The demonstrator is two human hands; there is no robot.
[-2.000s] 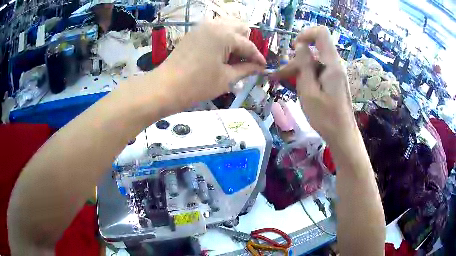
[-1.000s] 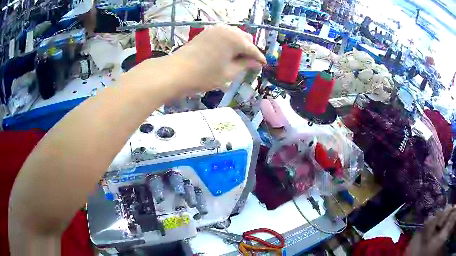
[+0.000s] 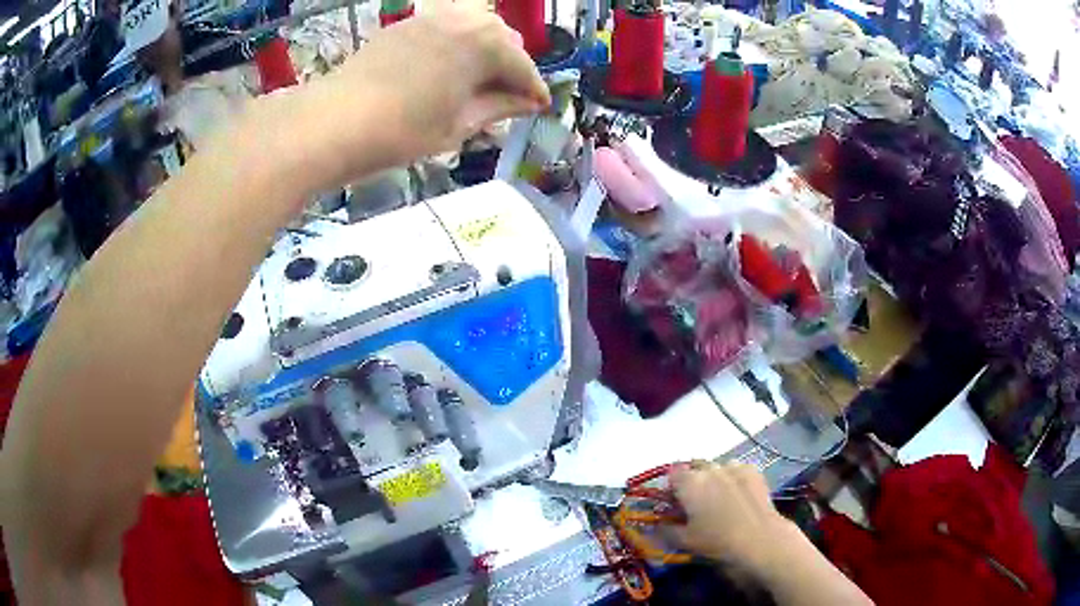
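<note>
The white and blue overlock machine (image 3: 391, 320) stands in front of me. My left hand (image 3: 474, 89) is raised above and behind it with thumb and fingertips pinched together; any thread between them is too fine to see. My right hand (image 3: 717, 509) is low at the right of the machine, on the handles of the orange and red scissors (image 3: 640, 547). Red thread cones (image 3: 637, 53) stand upright on black discs behind the machine, and another red cone (image 3: 724, 113) stands nearer.
A clear plastic bag (image 3: 740, 290) with red and pink contents lies right of the machine. Dark purple patterned fabric (image 3: 906, 225) is piled further right. Red fabric (image 3: 947, 533) lies at lower right, and more red fabric (image 3: 178, 556) at lower left.
My right hand has come down from the thread cones, passed the lower right, and taken hold of the scissors. My left hand stays raised and pinched. The view has tilted down.
</note>
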